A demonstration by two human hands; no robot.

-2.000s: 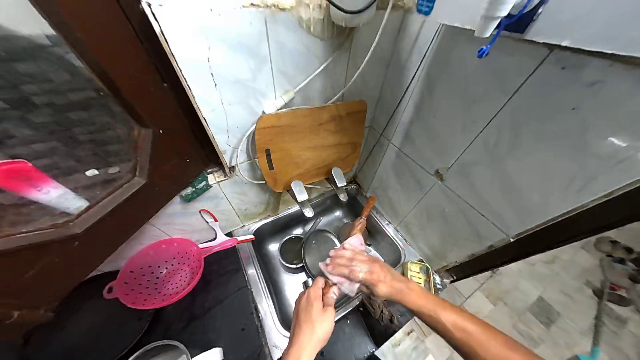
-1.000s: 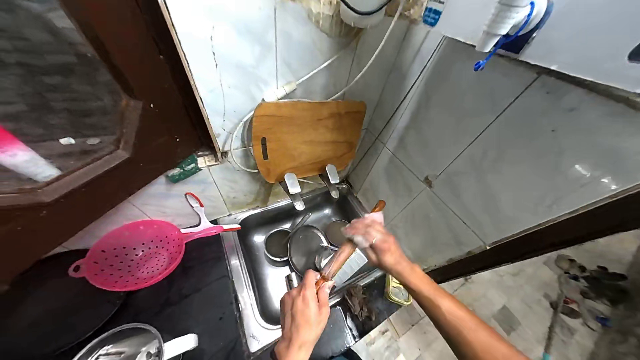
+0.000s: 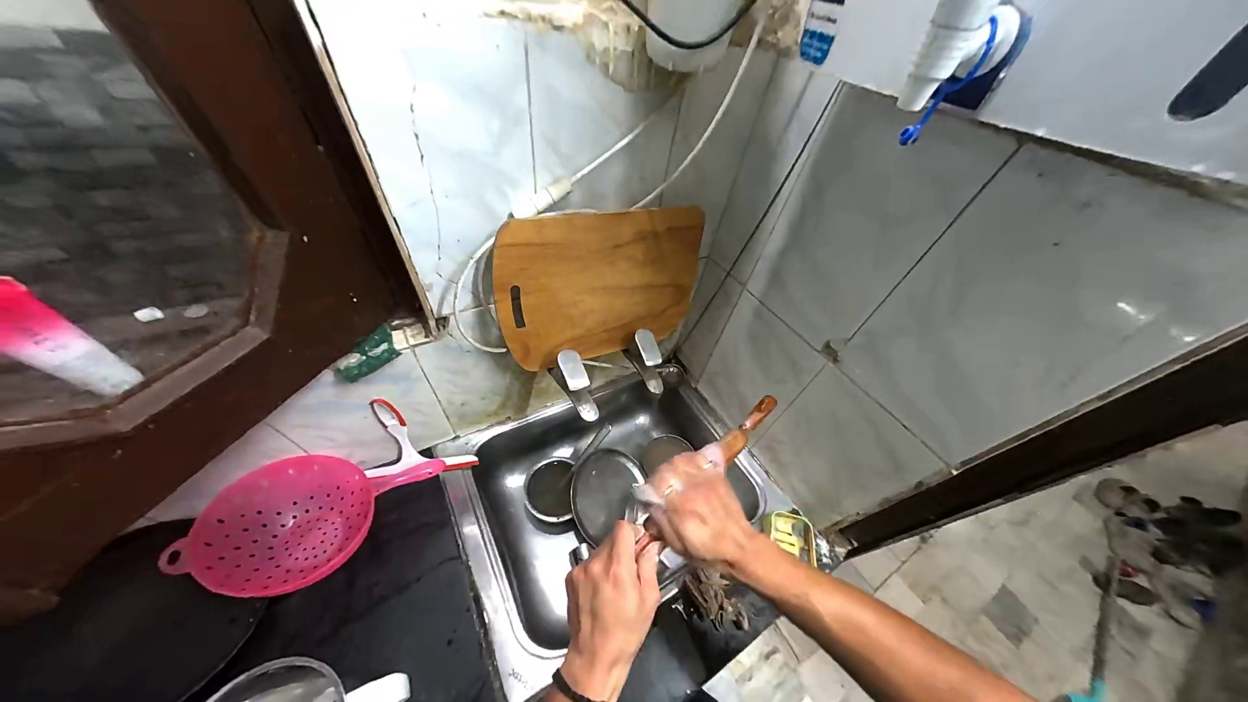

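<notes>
A wooden rolling pin (image 3: 756,417) slants over the right side of the steel sink (image 3: 502,575). My left hand (image 3: 614,585) grips its lower end. Around its middle, my right hand (image 3: 694,502) is closed with a pale, soapy cloth or sponge partly hidden under the fingers. Below the hands, inside the basin, lie a small round pan (image 3: 551,489), a larger grey round pan or lid (image 3: 603,492) and another round dish (image 3: 666,454). Part of the basin is hidden by my hands.
Two taps (image 3: 575,380) stand behind the basin before a wooden cutting board (image 3: 600,278). A pink colander (image 3: 283,526) and a squeegee (image 3: 405,439) lie left on the black counter. A yellow soap dish (image 3: 790,534) sits right, near a scourer (image 3: 715,597).
My right hand has moved down the rolling pin toward my left hand, baring more of the pin's upper end than one second ago.
</notes>
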